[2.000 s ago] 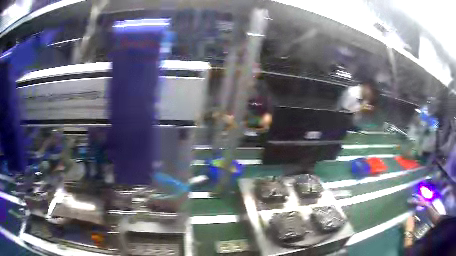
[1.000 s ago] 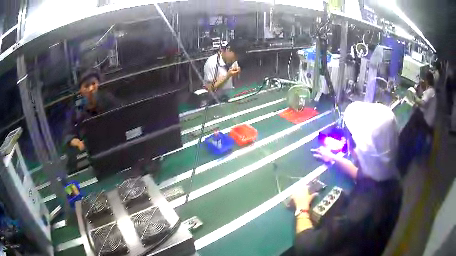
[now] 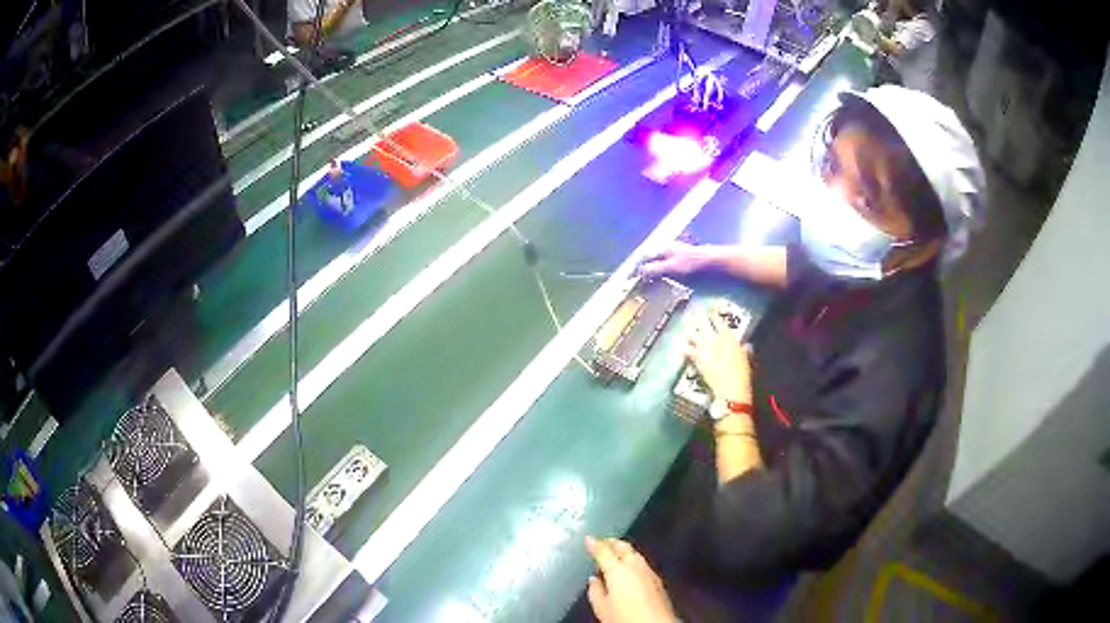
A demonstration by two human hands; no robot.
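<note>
My right hand [image 3: 631,587] is at the bottom edge, cut off by it, over the near edge of the green table [image 3: 487,511]. Its fingers look apart and I see nothing in it. My left hand is not in view. A silver four-position fixture [image 3: 347,487] with round dark cutouts lies left of my hand, beside a white strip and partly behind a black cable. It touches neither hand.
A cooling fan plate [image 3: 183,517] stands at lower left. A masked person [image 3: 828,353] at the right has one hand on fixtures [image 3: 691,396], beside a framed part [image 3: 639,326]. Red [image 3: 416,152] and blue [image 3: 347,195] bins and a purple glow [image 3: 679,152] lie beyond.
The view has swung right and down. The neighbouring person is nearer the centre and now faces this way. My right hand has come into view at the bottom.
</note>
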